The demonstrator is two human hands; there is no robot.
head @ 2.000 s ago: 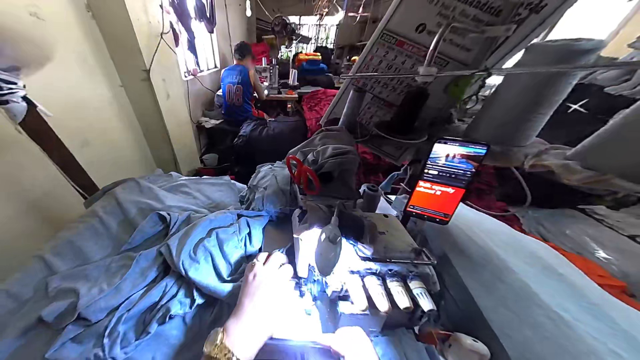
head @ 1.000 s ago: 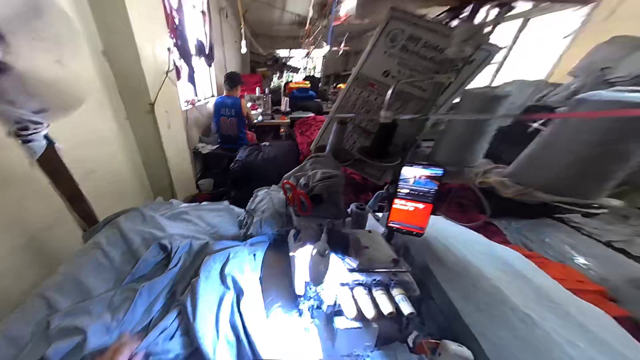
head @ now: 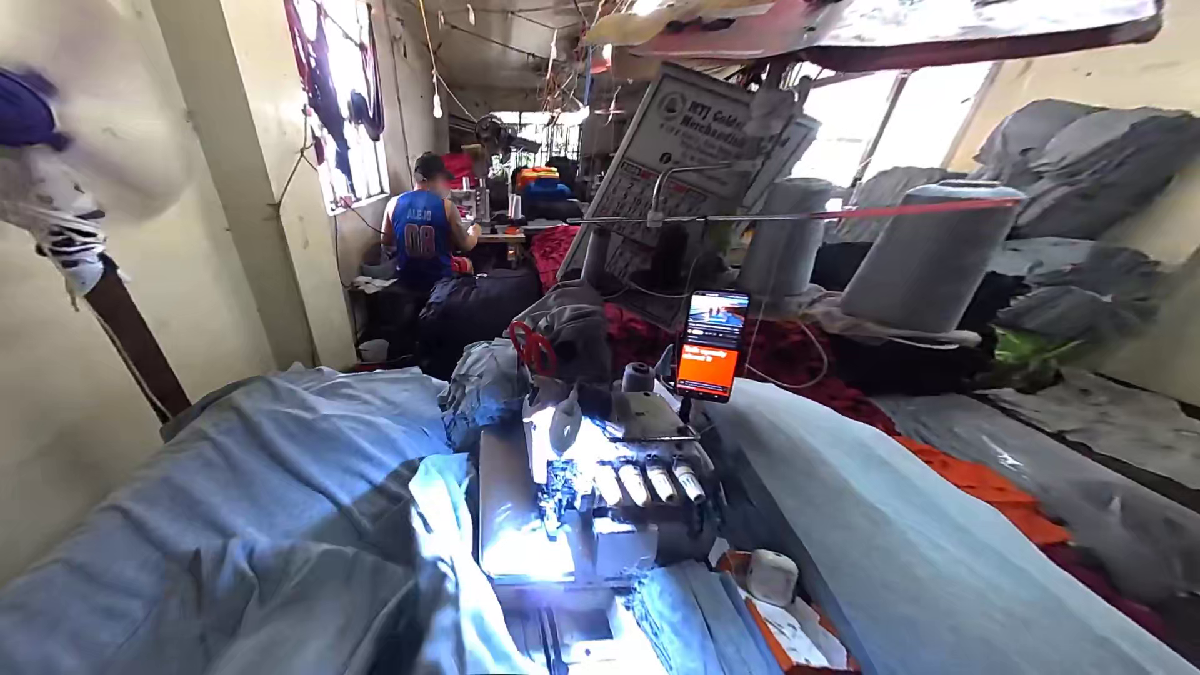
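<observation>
Neither of my hands shows in the head view now. A lit overlock sewing machine stands in the middle, with several tension dials on its front and red-handled scissors behind it. Its bright work plate has no cloth on it. A large heap of light blue-grey fabric lies at the left and reaches the machine's left edge. More blue-grey fabric lies at the machine's lower right, beside an open orange box with a white thread spool.
A phone with a lit screen stands behind the machine. Grey thread cones rise at the right, near a metal thread stand. Pale fabric covers the right side. A fan is at the left; a person sits farther back.
Two seconds ago both hands were at the machine's plate; one second ago only a blurred hand showed at the lower left. Now both are out of view.
</observation>
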